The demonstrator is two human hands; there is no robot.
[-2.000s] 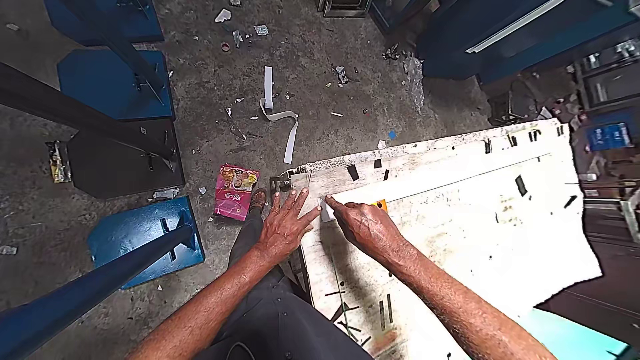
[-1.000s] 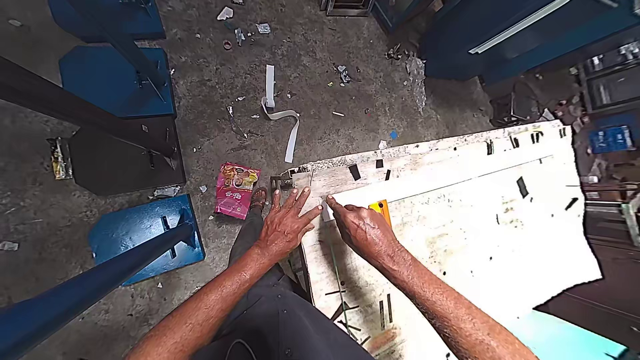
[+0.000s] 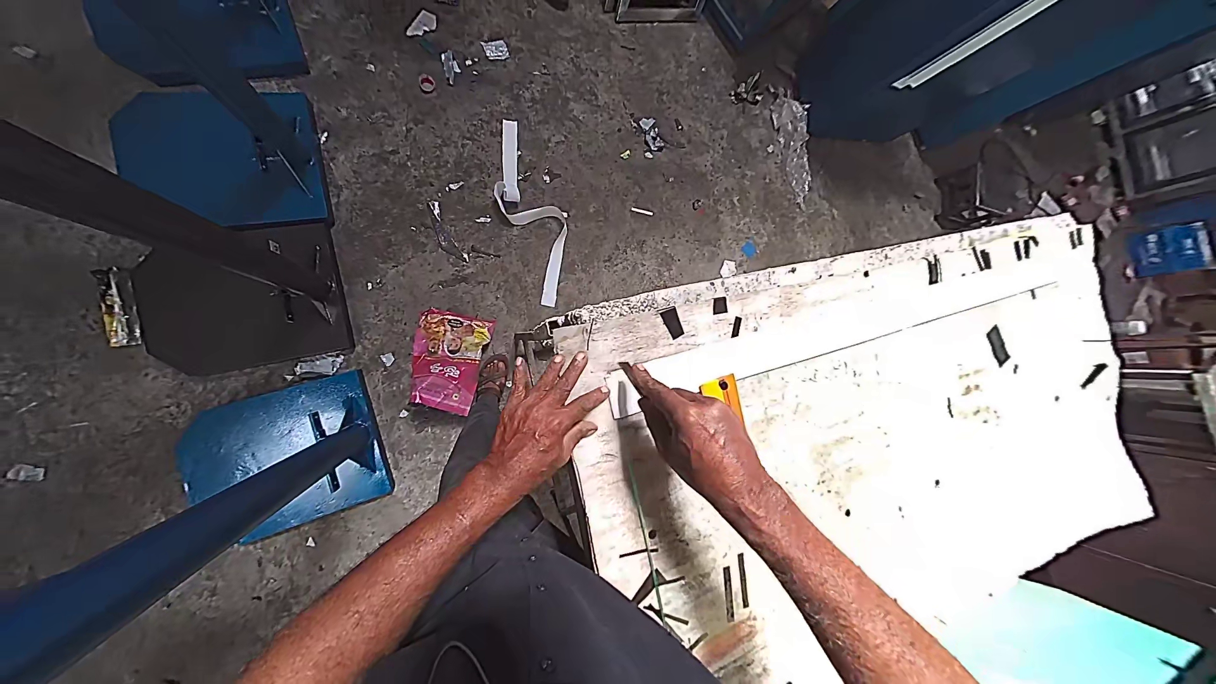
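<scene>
A long white strip (image 3: 807,342) lies on the pale, stained work table (image 3: 855,456) and runs from the near left corner toward the far right. My left hand (image 3: 541,418) rests with fingers spread at the table's left edge, its fingertips just left of the strip's end. My right hand (image 3: 698,432) is curled, the index finger stretched out to the strip near that end. An orange tool (image 3: 724,391), its kind unclear, shows behind the right hand, and I cannot tell whether the palm grips it. Short black strips (image 3: 673,322) are scattered over the table.
Blue metal stands with flat base plates (image 3: 218,446) are at the left. On the concrete floor lie a pink packet (image 3: 451,366), a curled white ribbon (image 3: 532,215) and scraps. A blue cabinet or panel (image 3: 855,76) stands at the far right. A cyan surface (image 3: 1083,632) shows at lower right.
</scene>
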